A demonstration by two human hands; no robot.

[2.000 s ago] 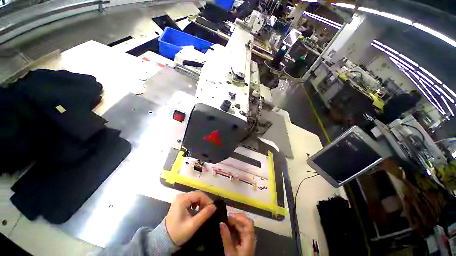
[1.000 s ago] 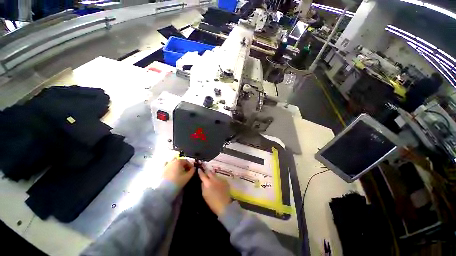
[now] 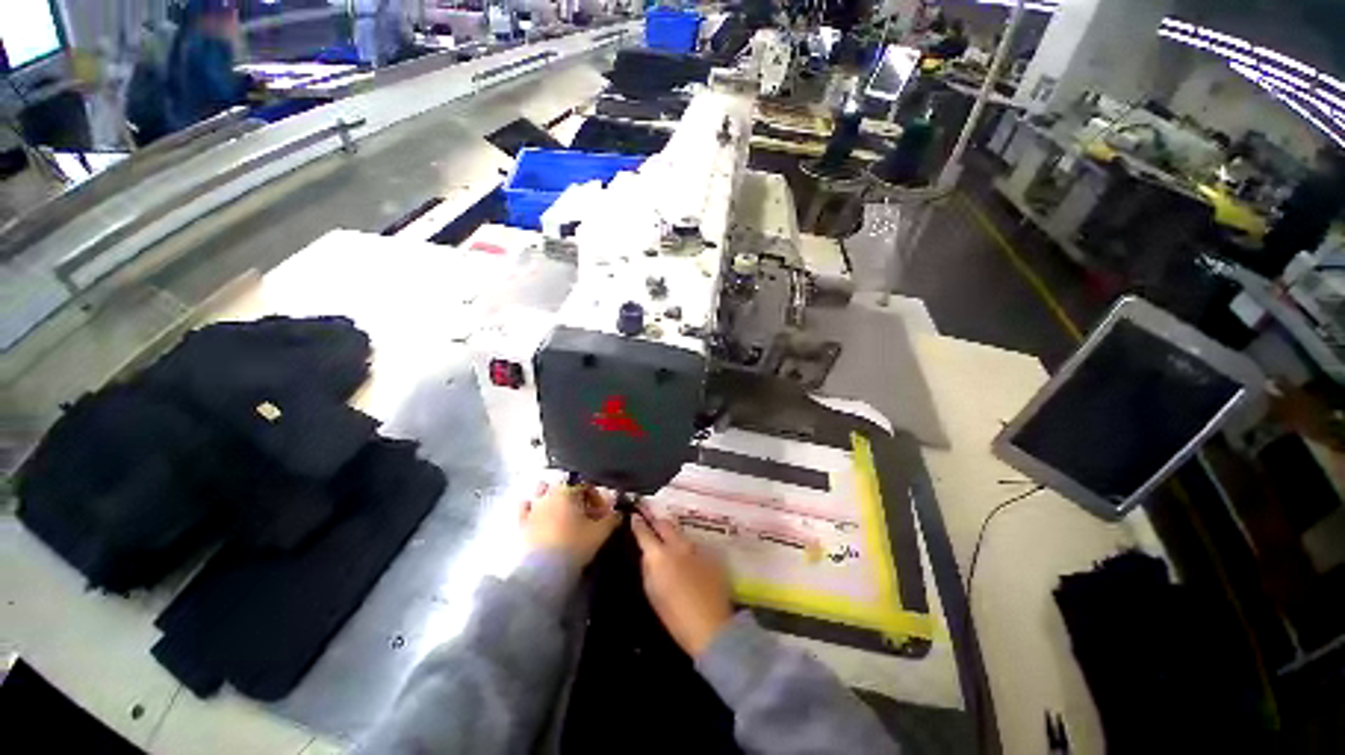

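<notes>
A black fabric piece [image 3: 637, 649] hangs from both hands towards me, its far end under the sewing machine head [image 3: 617, 406]. My left hand [image 3: 572, 524] pinches its far edge on the left, just below the grey cover. My right hand [image 3: 679, 578] holds the same edge on the right, fingertips close to my left ones. The needle and presser foot are mostly hidden by the cover and fingers. The pale template with yellow taped edges [image 3: 895, 590] lies to the right of my hands, partly under my right hand.
A heap of black panels [image 3: 177, 457] with a small pale label [image 3: 269, 412] lies left, flat black pieces [image 3: 303, 583] beside it. A screen [image 3: 1128, 406] stands right, above a black pile [image 3: 1158, 649] and snips [image 3: 1056, 732]. A blue bin [image 3: 553, 185] is behind.
Both hands have moved forward from in front of the template to under the machine head, bringing the fabric edge with them. The view has also shifted.
</notes>
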